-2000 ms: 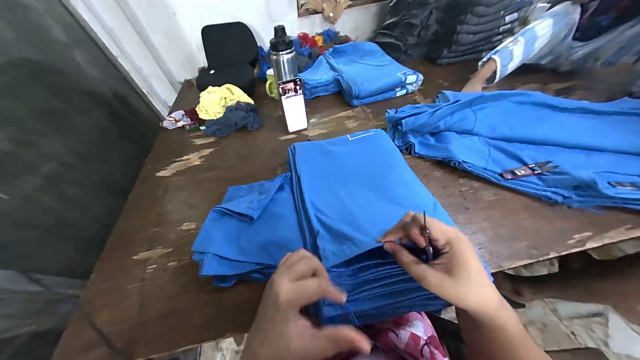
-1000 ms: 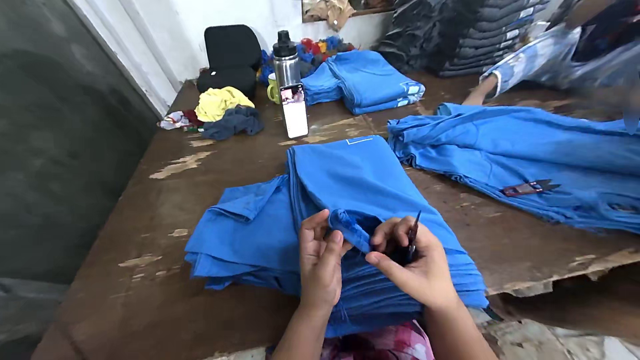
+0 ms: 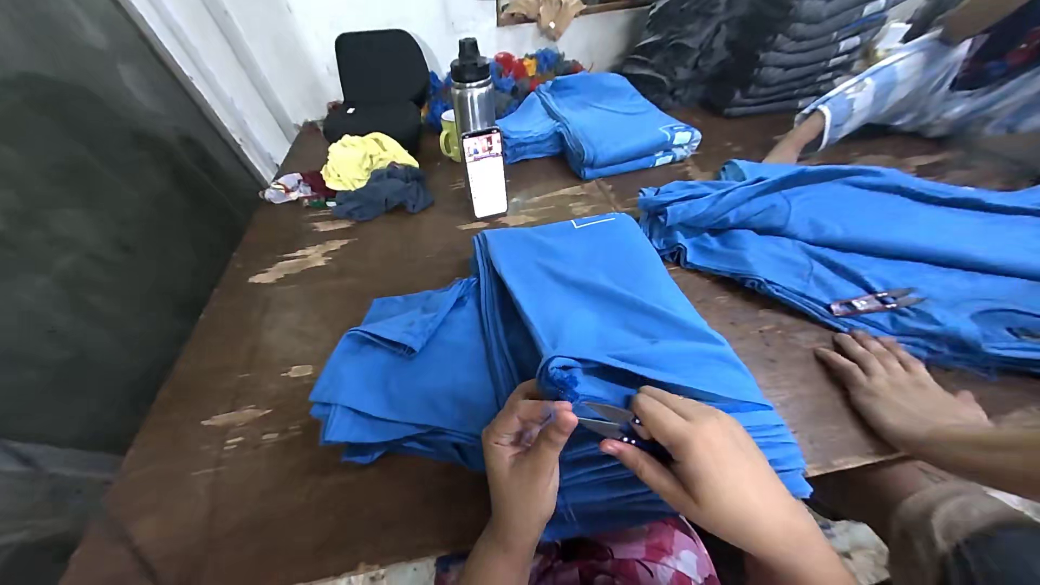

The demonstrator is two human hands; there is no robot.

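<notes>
A stack of folded blue garments (image 3: 601,301) lies on the brown wooden table in front of me. My left hand (image 3: 528,455) pinches a thread or hem edge at the stack's near end, beside a turned-up fold of blue cloth. In my right hand (image 3: 699,455) are thread snips (image 3: 613,422), their blades parted and pointing left, tips close to my left fingertips. The fold (image 3: 569,378) shows a darker blue inner edge. My right palm hides part of the snips' handles.
Another person's hand (image 3: 894,390) rests at the right table edge, near a blue garment pile (image 3: 853,219) bearing a second pair of snips (image 3: 873,303). Farther back stand a steel bottle (image 3: 474,101), a phone (image 3: 485,175), a yellow mug (image 3: 449,136) and more folded blue garments (image 3: 617,122).
The snips in my right hand have turned from pointing up to pointing left, toward my left fingers. Another person's hand has appeared at the table's right edge.
</notes>
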